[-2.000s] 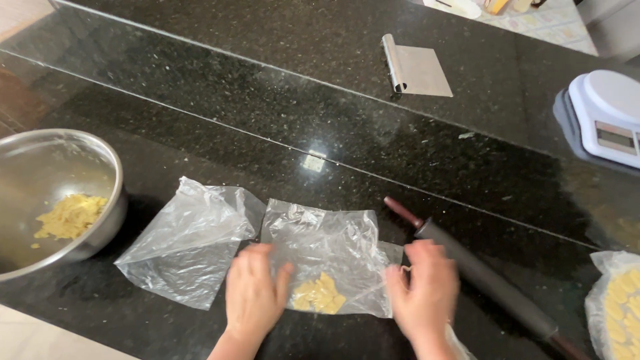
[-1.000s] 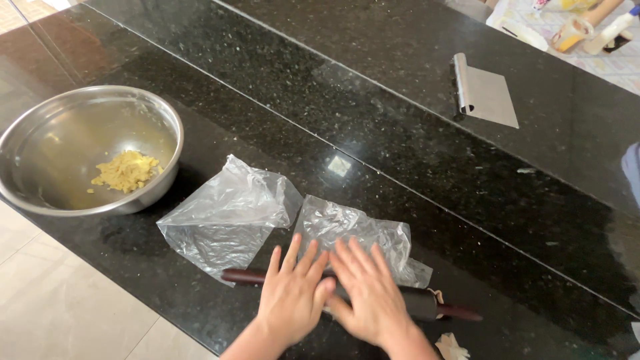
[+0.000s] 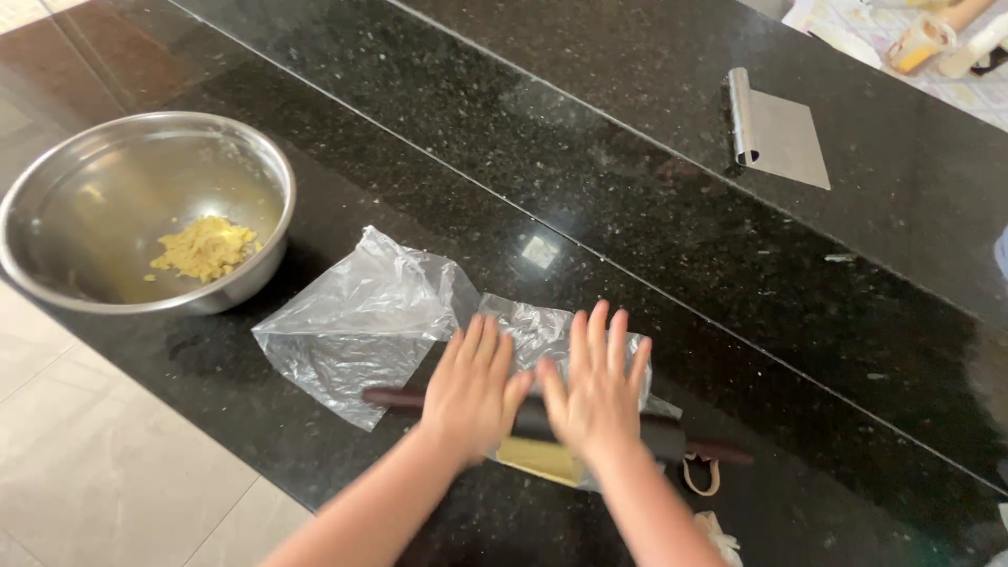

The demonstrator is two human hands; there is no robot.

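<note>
A black rolling pin (image 3: pixel 661 435) with dark red handles lies across a clear plastic sheet (image 3: pixel 535 319). My left hand (image 3: pixel 472 390) rests flat on the pin's left part, fingers extended; my right hand (image 3: pixel 596 386) presses on it farther right, fingers spread. Neither hand is wrapped around the pin. Flattened yellow dough (image 3: pixel 539 459) shows at the near side of the pin, under the plastic; the rest of it is hidden by the pin and hands. Another clear plastic sheet (image 3: pixel 362 307) lies crumpled to the left, partly beneath the pin's left handle.
A steel bowl (image 3: pixel 150 303) holding crumbly yellow dough (image 3: pixel 206 248) stands at the left. A metal bench scraper (image 3: pixel 783 134) lies at the upper right. Near the right handle is a beige band (image 3: pixel 701 476). The counter's front edge runs diagonally at lower left, above floor tiles.
The rolling pin, which lay at the right two seconds ago, is now across the plastic, under both hands. The dough is now flattened. The view has shifted left.
</note>
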